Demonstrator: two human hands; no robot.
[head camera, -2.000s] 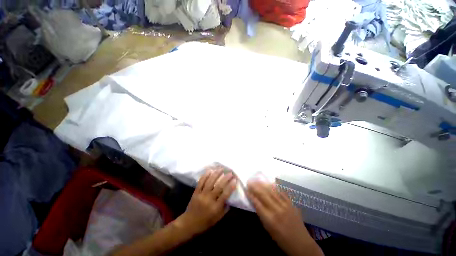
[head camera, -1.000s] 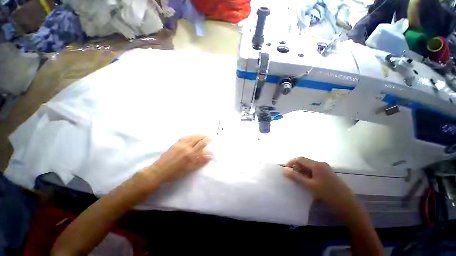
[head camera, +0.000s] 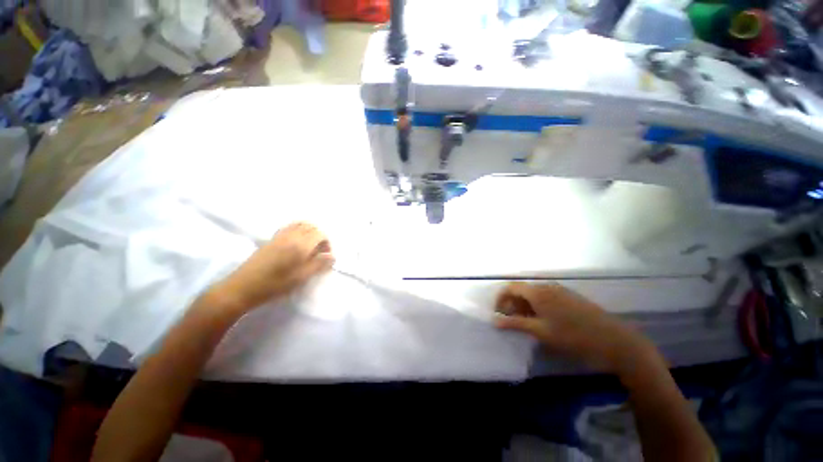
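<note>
A white shirt panel (head camera: 397, 338) lies on the table in front of the machine, its near edge along the table's front. My left hand (head camera: 293, 257) pinches its upper edge left of the needle area. My right hand (head camera: 532, 311) pinches the same edge further right, fingers curled. A crease runs between the hands. The white lockstitch machine (head camera: 523, 135) with blue stripes stands just behind; the presser foot area (head camera: 411, 194) is brightly lit and hard to make out. More white panels (head camera: 135, 235) lie to the left.
A thin dark line (head camera: 559, 277) runs along the machine bed. Green thread cone (head camera: 708, 23) and red thread cone (head camera: 753, 32) stand behind at right. White cloth bundles (head camera: 149, 36) lie behind at left. Part of a red basket (head camera: 77, 433) shows below the table.
The view has shifted, so the machine sits further left. From close together at the table edge, my hands have moved apart along the panel, which is now spread out with its upper edge creased.
</note>
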